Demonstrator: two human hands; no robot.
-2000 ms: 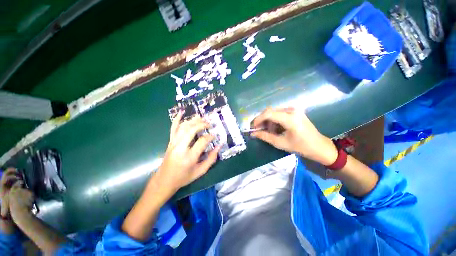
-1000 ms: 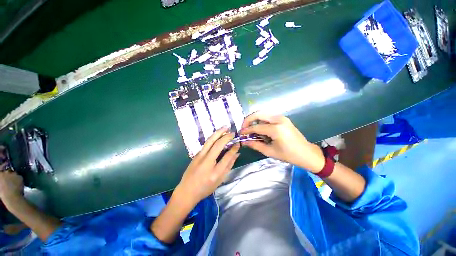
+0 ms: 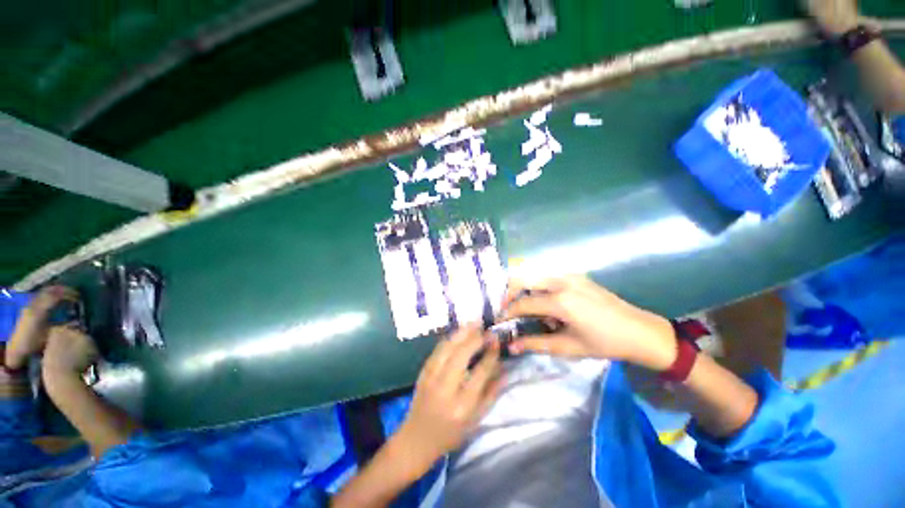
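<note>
Two silver-white phone frames lie side by side on the green bench, the left one (image 3: 415, 286) and the right one (image 3: 472, 270), each with a dark central strip and a dark patch at its far end. My left hand (image 3: 454, 389) has its bent fingertips at the near end of the right frame. My right hand (image 3: 593, 322) is beside it, fingers pinched around a slim tool (image 3: 526, 325), mostly hidden and blurred. The fingertips of both hands nearly meet. Whether my left fingers grip a small piece is hidden.
Loose white slivers (image 3: 456, 167) lie beyond the frames by the worn rail (image 3: 337, 157). A blue bin (image 3: 722, 179) of white strips stands right, more frames (image 3: 840, 189) beside it. Spaced frames (image 3: 377, 65) lie on the belt. Other people's hands show at left (image 3: 67, 349) and upper right.
Both frames now lie uncovered side by side. My hands have drawn from over the frames to their near end, fingertips close together. Different frames show on the belt, and a hand appears at upper right.
</note>
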